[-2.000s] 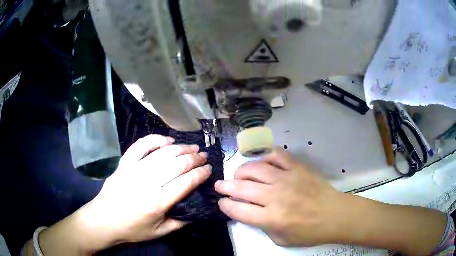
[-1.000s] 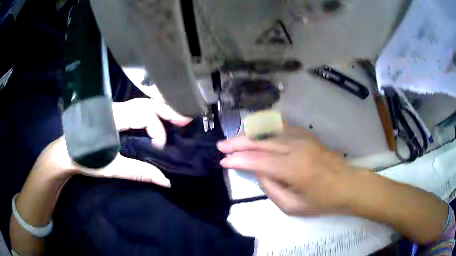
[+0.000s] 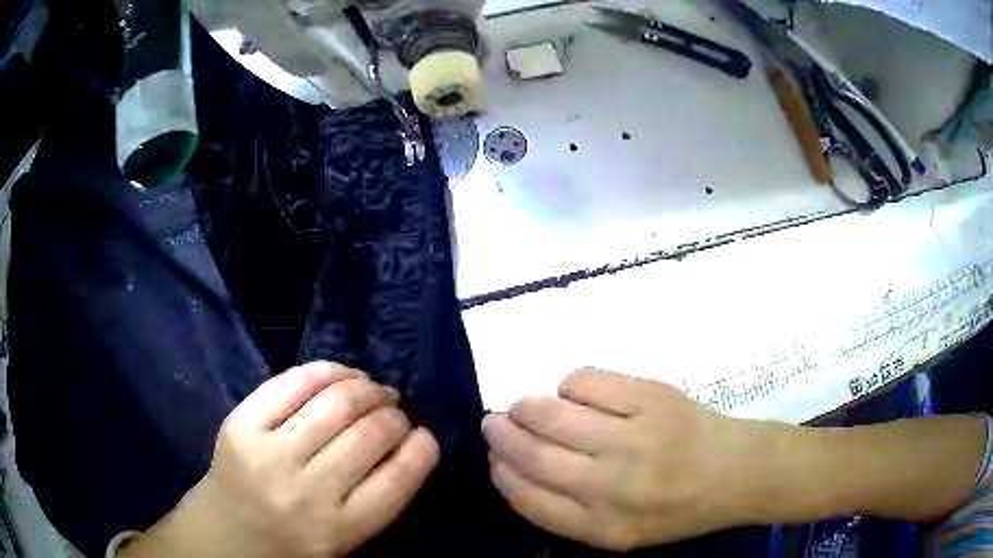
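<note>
A dark garment piece [image 3: 120, 327] covers the left side and runs to the lower edge. Its crinkled, gathered section [image 3: 376, 251] runs from the presser foot [image 3: 412, 147] down between my hands. My left hand [image 3: 327, 463] lies on the cloth with fingers curled, holding it near the lower middle. My right hand [image 3: 610, 458] is at the cloth's right edge, fingertips curled and touching it; its thumb is hidden. Both hands are well below the presser foot. Whether the foot is up or down cannot be told.
The cream tension dial [image 3: 446, 83] is beside the needle. The lamp tube [image 3: 158, 120] hangs at upper left. Black thread snips [image 3: 686, 46], a brown-handled tool [image 3: 800, 125] and scissors [image 3: 871, 164] lie at upper right. Printed ruler markings [image 3: 806, 360] run along the white table.
The view has shifted down, showing more table. My left hand has moved from beside the presser foot down onto the cloth. My right hand has moved down too. The gathered section now lies stretched lengthwise.
</note>
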